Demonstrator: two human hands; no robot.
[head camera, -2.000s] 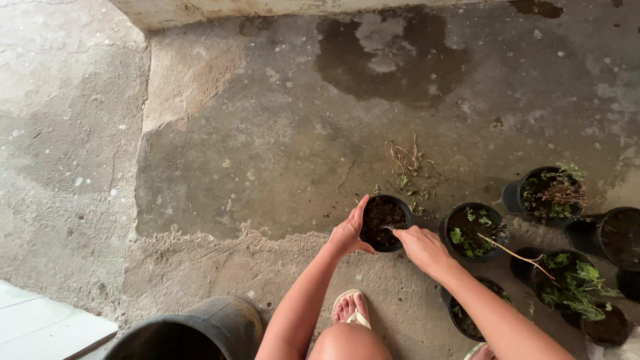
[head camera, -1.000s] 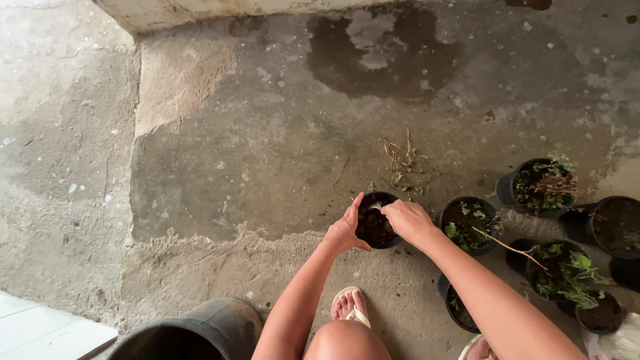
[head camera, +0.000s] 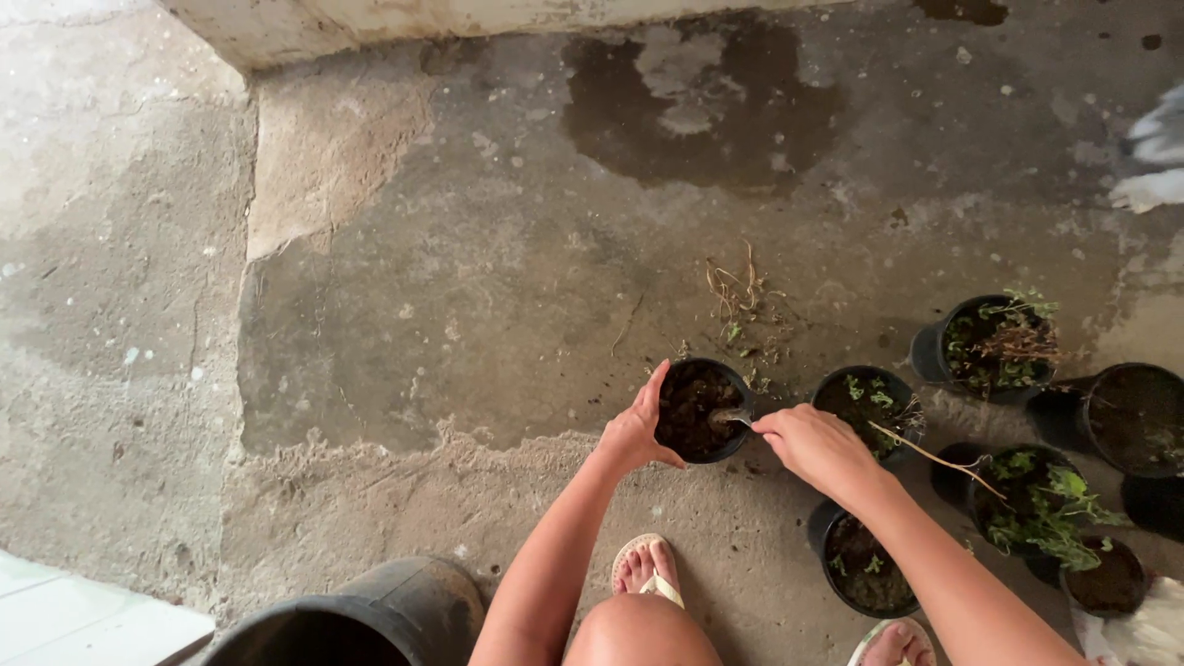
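A round black plant pot (head camera: 684, 439) with dark, clumpy soil stands on the concrete floor in front of my knee. My left hand (head camera: 636, 427) is spread against the pot's left side, thumb near the lower rim and fingers along the upper left. Between the fingers of my right hand (head camera: 819, 449), to the right of the pot, is the handle of a metal spoon (head camera: 735, 417); its bowl rests in the soil at the pot's right side. Just above the pot lie dry roots and plant scraps (head camera: 735, 282).
Several black pots with plants, one holding green seedlings (head camera: 865, 398), crowd the right side. A large dark bucket (head camera: 407, 601) stands at lower left, near a white panel (head camera: 83, 615). A wet patch (head camera: 592, 111) marks the floor; white fur (head camera: 1152, 190) shows at the right edge.
My right hand has moved right from over the pot, where it was one second ago, and the spoon now shows. My left hand stays on the pot. White fur has come into view at the right.
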